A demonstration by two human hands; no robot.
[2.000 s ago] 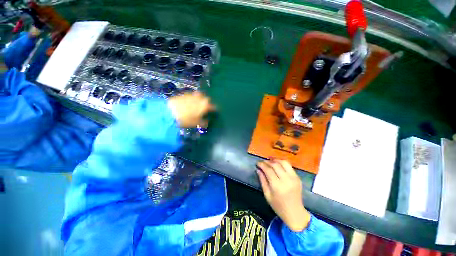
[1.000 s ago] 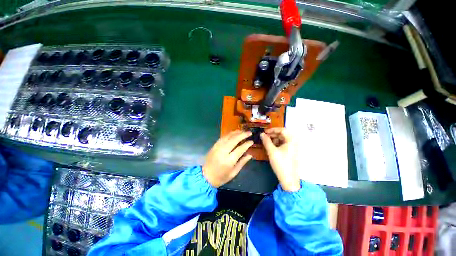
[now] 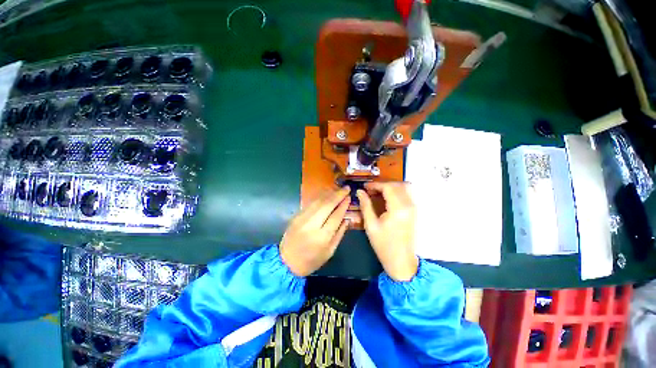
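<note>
My left hand and my right hand meet over the orange base of the press fixture. Their fingertips hold a small black housing between them, at the nest just in front of the metal press head. The fingers partly hide the housing and the nest. The silver toggle clamp lever with its red grip stands up above the orange-brown plate. The grip is cut off by the top edge.
A blister tray with black housings lies left, another tray lower left. Loose housings lie behind and at right. White paper with tiny parts, a printed block and a white strip lie right; a red crate lower right.
My left hand has come from the blister tray to the fixture, and my right hand from the bench edge. Since one second ago both hands stay at the nest; the view has shifted closer.
</note>
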